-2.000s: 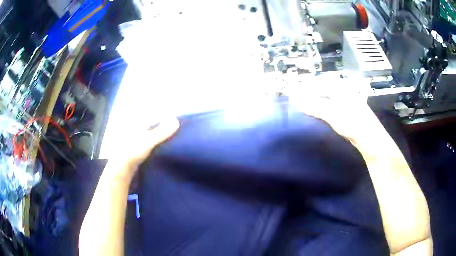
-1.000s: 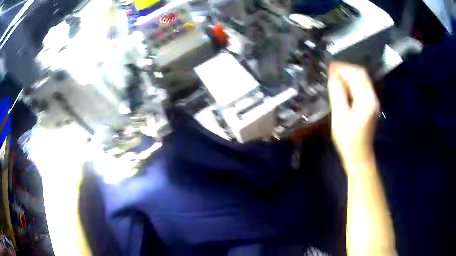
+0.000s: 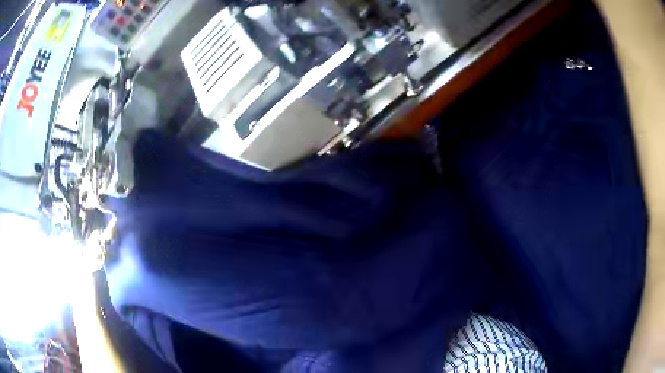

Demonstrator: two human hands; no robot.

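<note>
The navy garment (image 3: 292, 240) lies across the machine table and hangs over the lap, with its left edge at the metal clamp parts (image 3: 95, 211) under the sewing head. The pale button sewing machine head (image 3: 33, 109) bears the word JOYEE at the far left. Bright glare washes out the lower left. My left forearm (image 3: 95, 328) shows beside the garment's left edge; the hand itself is lost in the glare or cut off. My right forearm (image 3: 651, 160) runs along the right edge, and its hand is out of the picture.
A vented cover (image 3: 222, 62) stands right of the head, with feeder linkages (image 3: 357, 80) beyond it. The control box (image 3: 127, 18) is at the top left. The brown table edge (image 3: 467, 73) runs diagonally. More navy cloth (image 3: 554, 175) lies at the right; striped cloth (image 3: 496, 346) is at the bottom.
The view has swung to the right, so the machine head now sits at the far left. My right hand has passed from beside the feeder out of the picture at the top right.
</note>
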